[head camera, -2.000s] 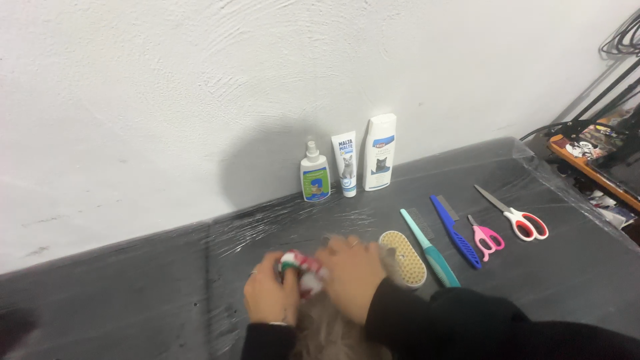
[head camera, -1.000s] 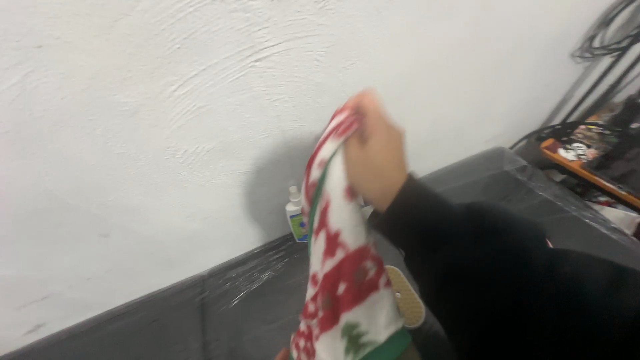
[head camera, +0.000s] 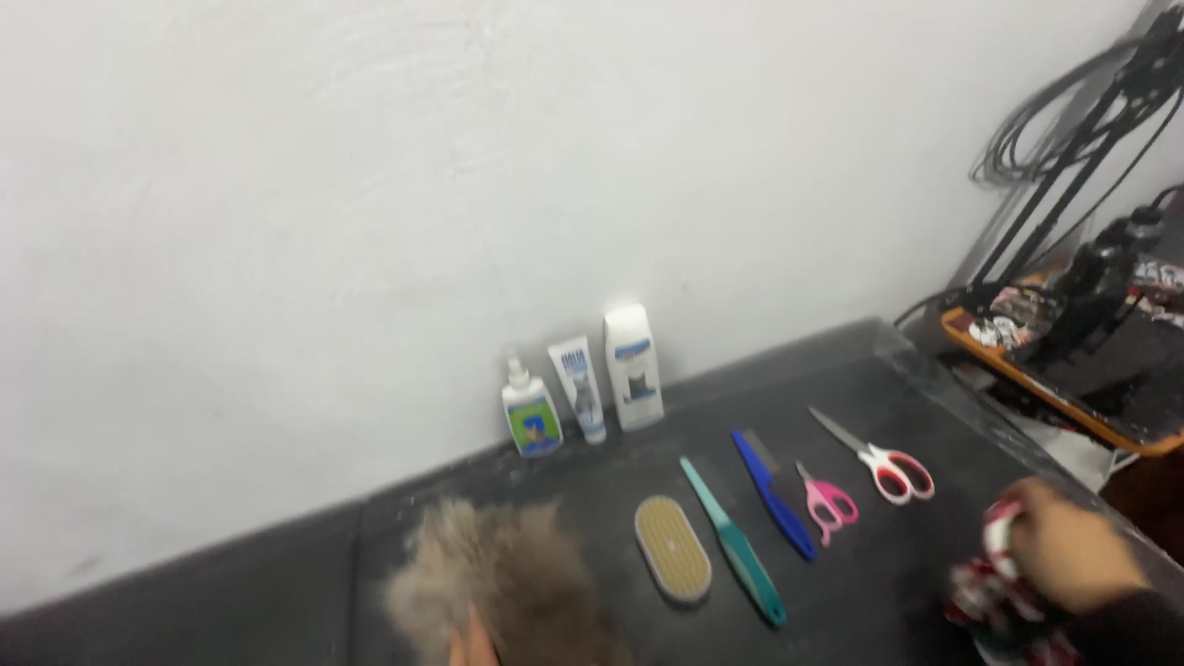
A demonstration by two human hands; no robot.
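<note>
A long-haired, grey-brown furry animal (head camera: 527,583) is at the bottom centre, blurred; its head cannot be made out. My left hand (head camera: 474,638) touches its fur at the lower edge, with only fingers in view. Far to the right, my right hand (head camera: 1064,546) grips a red, white and green patterned cloth garment (head camera: 999,601) low over the table. Between them lie an oval brush (head camera: 673,549), a teal-handled grooming tool (head camera: 735,546), a blue-handled comb (head camera: 775,495), small pink scissors (head camera: 828,504) and larger scissors with red and white handles (head camera: 879,462).
A spray bottle (head camera: 532,416), a white tube (head camera: 580,390) and a white bottle (head camera: 635,370) stand against the wall. The dark table (head camera: 231,592) has a plastic-covered right edge. Beyond it are an orange-edged surface (head camera: 1045,388) and coiled black cables (head camera: 1027,139).
My right hand has moved from in front of the wall down to the right with the patterned garment. The furry animal now shows plainly at the bottom centre.
</note>
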